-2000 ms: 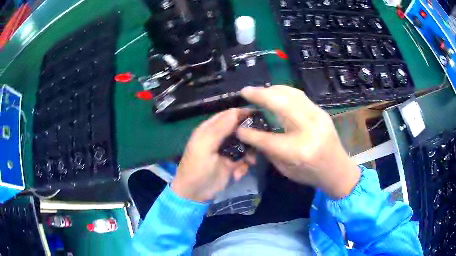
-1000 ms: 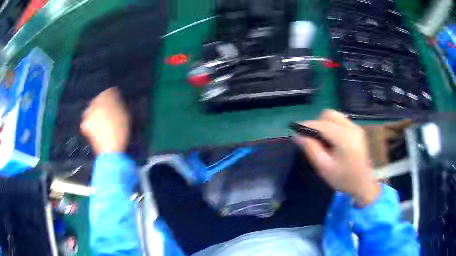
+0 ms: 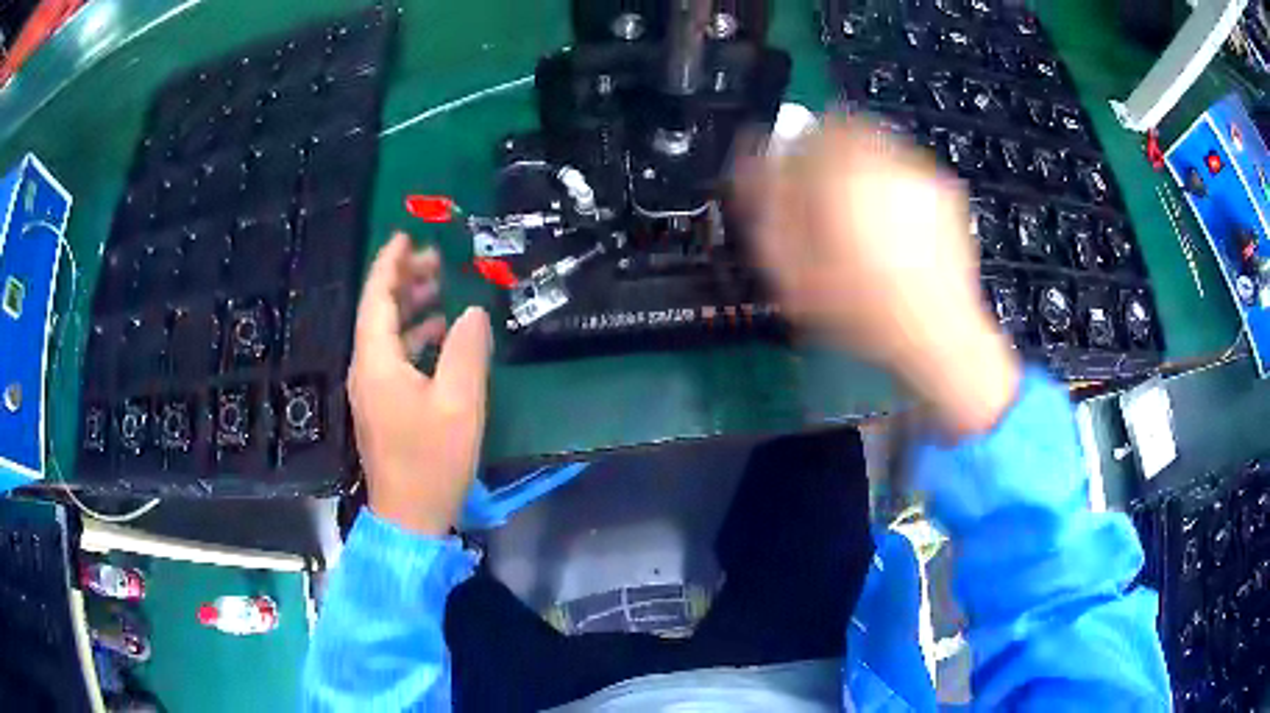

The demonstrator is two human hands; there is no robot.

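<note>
The black clamping fixture (image 3: 655, 300) stands at the back centre of the green bench, with lettering on its front edge. Two toggle clamps with red tips (image 3: 495, 270) are on its left side. My left hand (image 3: 418, 397) is just left of the fixture's front, fingers apart and holding nothing. My right hand (image 3: 871, 237) is blurred over the fixture's right side and hides the clamp there; its fingertips and anything in them cannot be made out. The left blister tray (image 3: 209, 265) has square modules (image 3: 300, 412) in its front row and one in the row behind.
A fuller blister tray (image 3: 961, 139) lies right of the fixture. A white cylinder (image 3: 794, 123) is partly behind my right hand. Blue-and-white boxes stand at the left (image 3: 31, 314) and right (image 3: 1226, 195). Red-and-white bottles (image 3: 240, 614) lie at lower left. A white slip (image 3: 1149, 425) is at right.
A module now sits in the left tray's second row. My left hand has moved right from that tray towards the fixture. My right hand has moved up over the fixture's right side.
</note>
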